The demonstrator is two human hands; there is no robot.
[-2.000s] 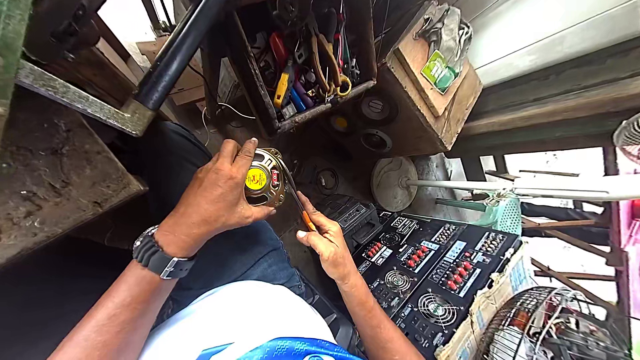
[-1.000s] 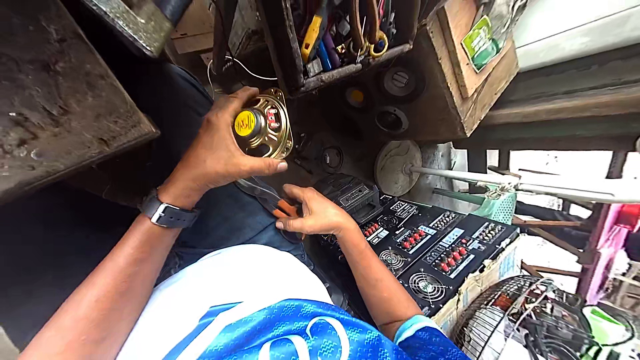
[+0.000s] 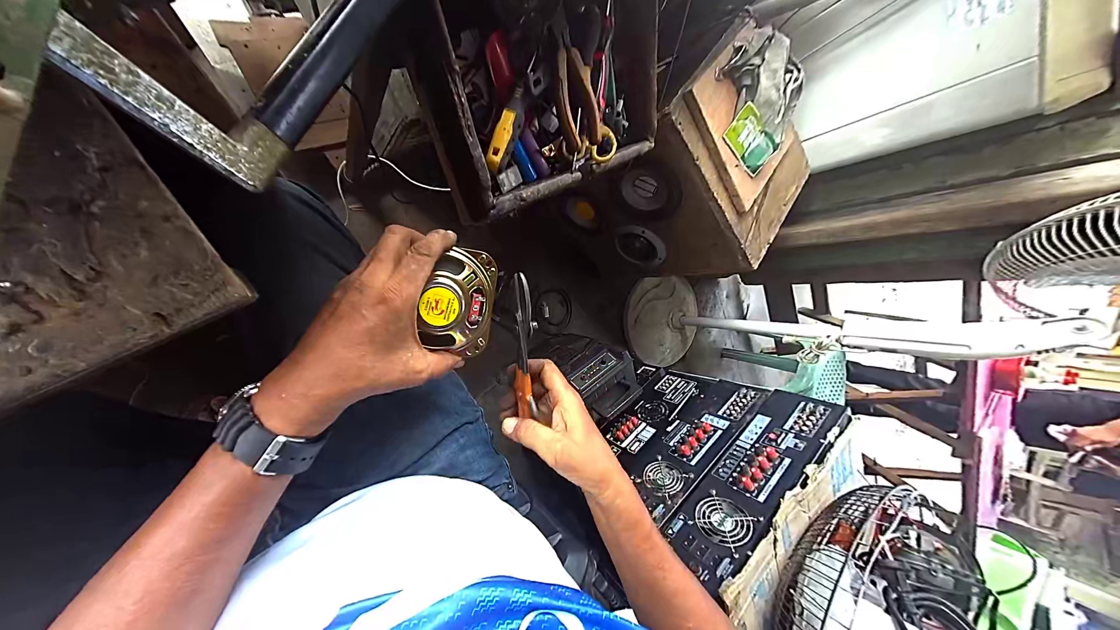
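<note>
In the middle of the view, my left hand (image 3: 372,328) grips a small loudspeaker driver (image 3: 468,289) by its magnet and frame side. The driver has a brass-coloured metal frame, a yellow round label and a red terminal piece. Just right of it, my right hand (image 3: 560,424) holds a slim metal hand tool with orange handles (image 3: 524,389), its dark jaws pointing up. What kind of tool it is I cannot tell for certain. A small gap separates the tool from the driver's rim. My left wrist wears a dark watch.
A wooden tool box (image 3: 569,175) with pliers, scissors and a yellow cutter stands above. Black amplifier panels (image 3: 700,472) with red terminals lie lower right, near a wire-caged fan (image 3: 840,560). A wooden speaker cabinet (image 3: 735,192) stands upper right. A dark wooden bench (image 3: 114,262) juts in at left.
Since a second ago, the tool in my right hand has swung from pointing left to pointing up beside the driver. The driver stays in my left hand. The view has shifted.
</note>
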